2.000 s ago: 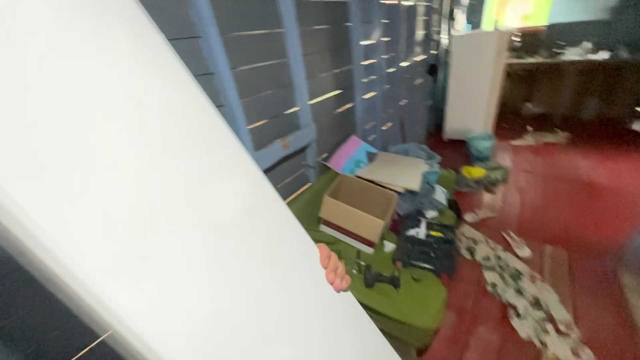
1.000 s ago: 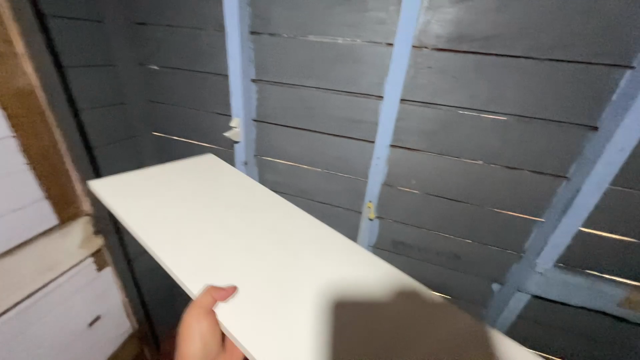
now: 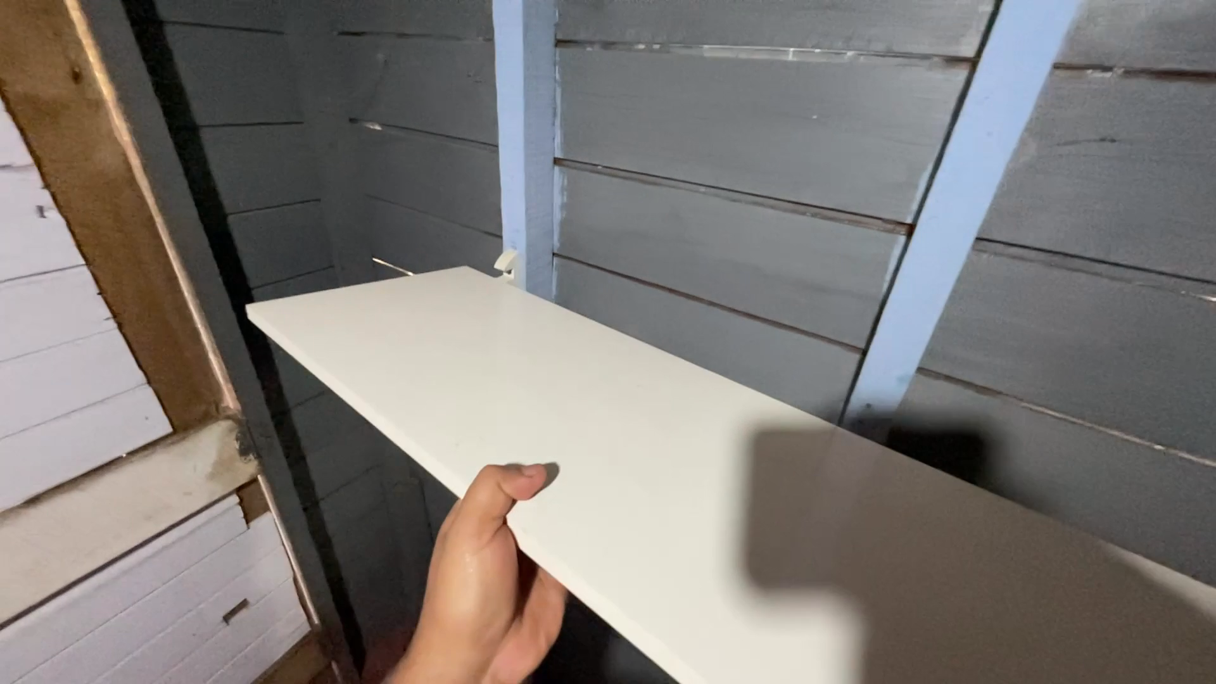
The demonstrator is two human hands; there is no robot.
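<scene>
My left hand grips the near long edge of a white shelf board, thumb on top and fingers beneath. The board lies roughly level, its long far edge close to the dark plank wall. Its far left corner is near a small pale bracket or clip on a blue wall stud; whether they touch cannot be told. A dark shadow falls over the board's right part. My right hand is out of view.
Behind the board rises a wall of dark gray planks with narrow gaps. A second blue stud slants at the right. At the left stand a brown wooden post and white boards, with a pale rail across them.
The view has swung from the room with the cardboard box to the wall corner. The board, steep two seconds ago, is now nearly level, with its far left corner close to the stud's bracket.
</scene>
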